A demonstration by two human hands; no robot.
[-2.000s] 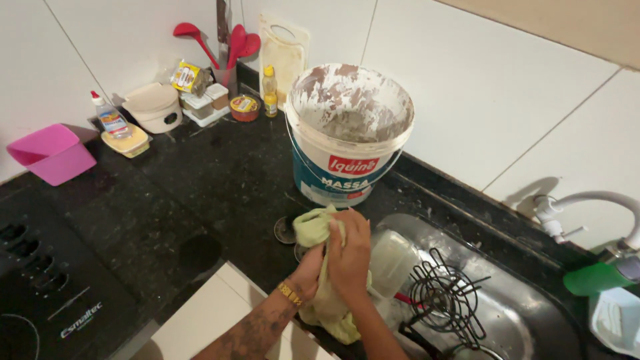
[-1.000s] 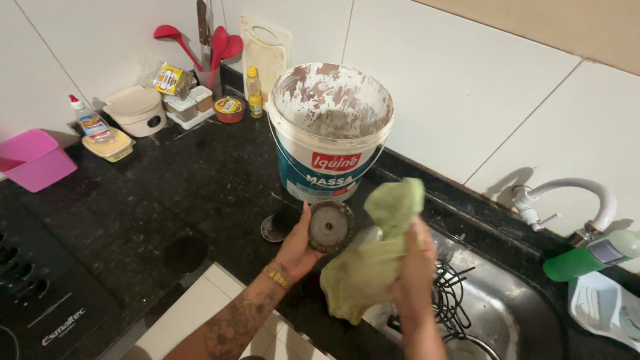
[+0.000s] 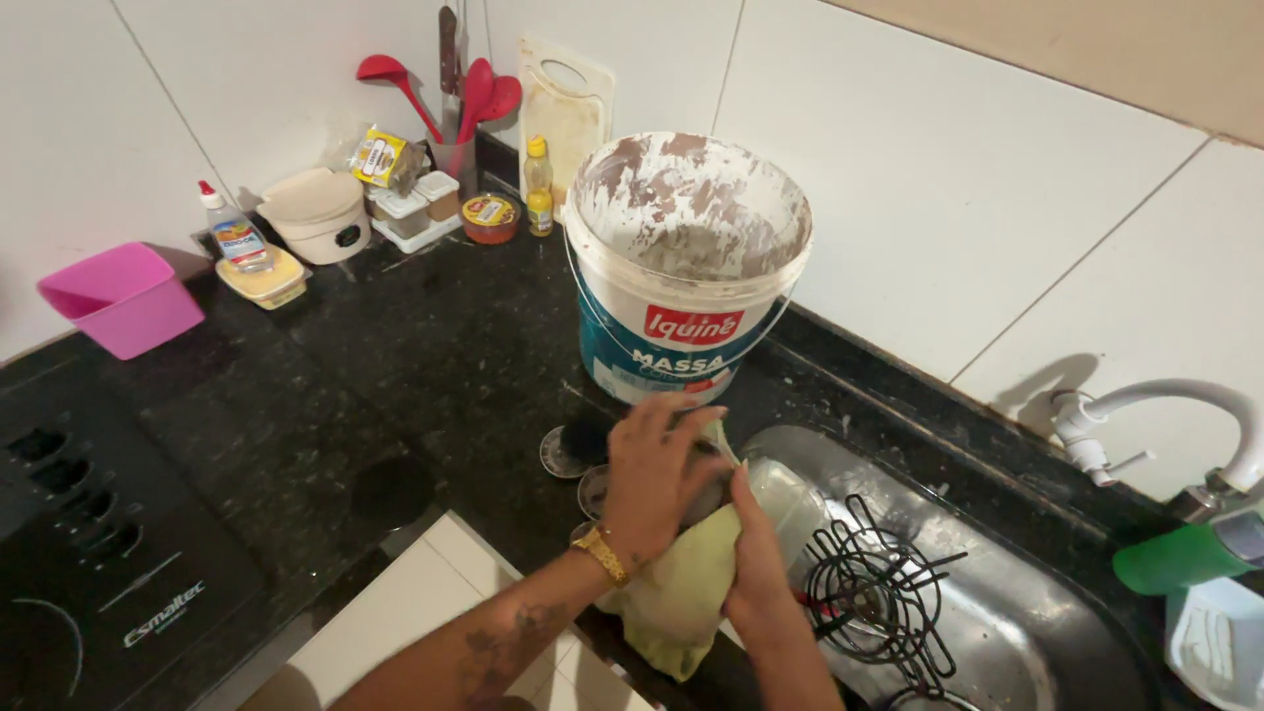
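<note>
Near the sink's front left, a pale green cloth (image 3: pixel 691 583) hangs from my right hand (image 3: pixel 755 563), whose fingers hold it. A dark round burner part (image 3: pixel 703 499) shows partly between my hands, against the cloth. My left hand (image 3: pixel 652 479), with a gold bracelet at the wrist, is over this part and the top of the cloth, fingers bent; its grip is not clear. Small round metal-rimmed parts (image 3: pixel 560 452) lie on the black counter left of my left hand, some partly hidden by it. Just behind my hands stands a putty bucket (image 3: pixel 691 326), its inside smeared white.
The steel sink (image 3: pixel 1037 632) holds black wire pan supports (image 3: pixel 874 592) and a clear plastic container (image 3: pixel 785 504), below a white faucet (image 3: pixel 1175 395). A green bottle (image 3: pixel 1175 558) lies at right. A black cooktop (image 3: pixel 89 573), a pink bin (image 3: pixel 128 306) and food containers (image 3: pixel 316 217) are at left.
One second ago my left hand held up the round burner part, apart from the cloth in my right hand. Now both hands are together, with the part against the cloth.
</note>
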